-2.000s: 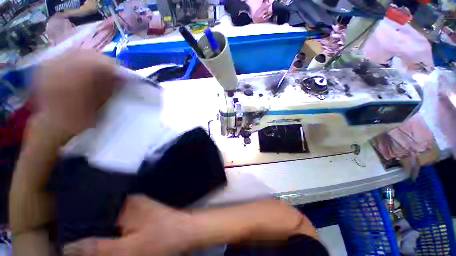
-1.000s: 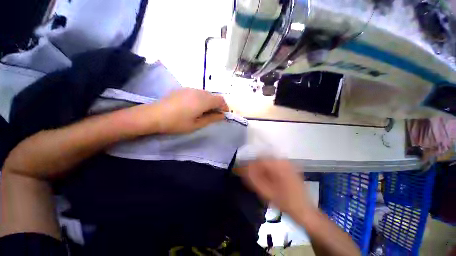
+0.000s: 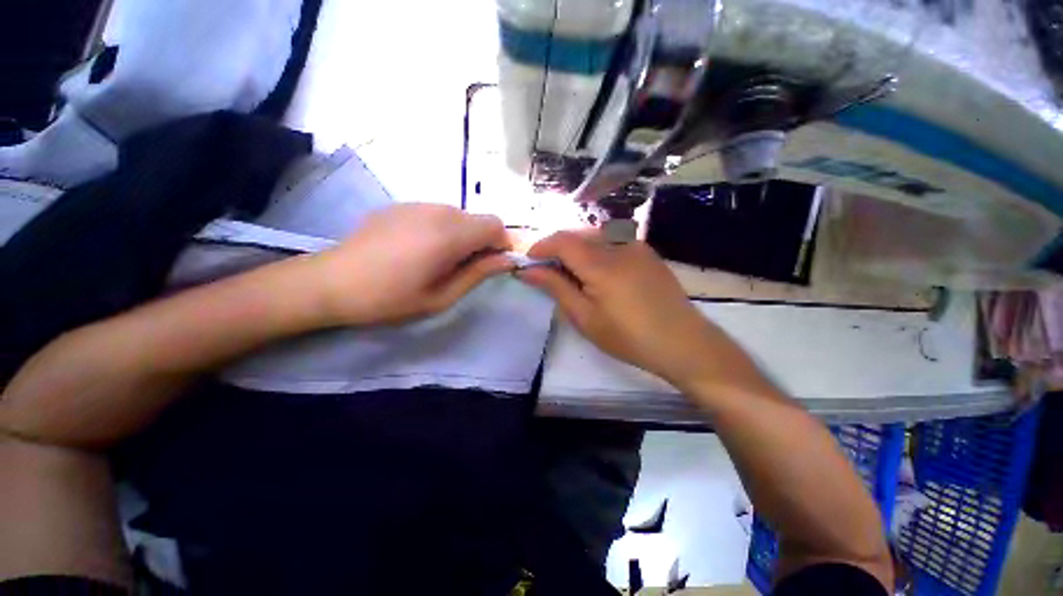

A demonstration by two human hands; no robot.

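Note:
A white and pale grey fabric panel [image 3: 396, 349] lies on the table edge in front of me, joined to black fabric [image 3: 350, 466] that hangs over my lap. My left hand [image 3: 408, 265] pinches the panel's seam edge [image 3: 525, 263] from the left. My right hand [image 3: 618, 297] pinches the same edge from the right, the fingertips of both hands nearly touching. The edge is just in front of the lit presser foot area of the sewing machine [image 3: 583, 192]. The needle itself is lost in glare. More black fabric [image 3: 152, 210] lies behind my left forearm.
A black pad [image 3: 729, 233] lies on the machine bed under the arm. White fabric with a dark edge [image 3: 198, 58] is at the upper left. Pink fabric [image 3: 1020, 326] is at the right edge. Blue plastic baskets [image 3: 962, 501] stand below the table at right. Small dark scraps [image 3: 650, 518] lie below.
The view has turned down to the machine bed. My right hand has come up from the table's front edge and taken hold of the seam edge beside my left hand, which kept its grip.

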